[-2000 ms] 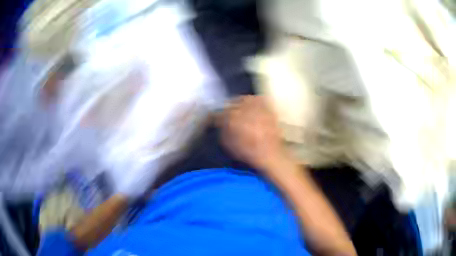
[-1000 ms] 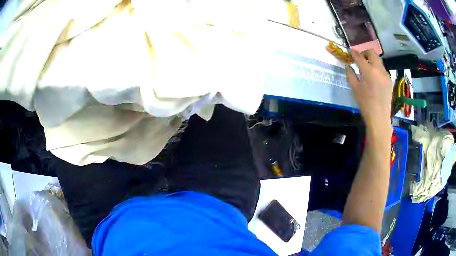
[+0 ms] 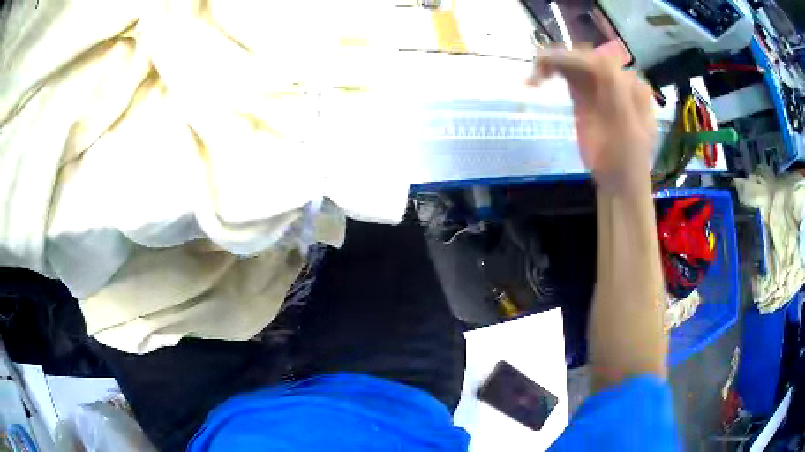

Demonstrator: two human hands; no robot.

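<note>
Large cream cloth lies in folds over the left of the white machine table and hangs onto the dark-clothed lap. My right hand is above the table's front edge, right of the cloth and not touching it. It is blurred, with one finger stretched to the left and the others bent. The palm side is hidden, so I cannot tell if something is in it. A dark smartphone with a pink end lies just beyond the hand. My left hand is not in view.
A grey ruler strip runs along the table edge. Another dark phone lies on a white board beside the lap. At right are a blue basket with a red item, red and yellow handled tools, and cream cloth.
The view has shifted. My right hand reaches farther over the table. The golden-brown piece seen by my fingertips a second ago no longer shows. My left hand stays out of view.
</note>
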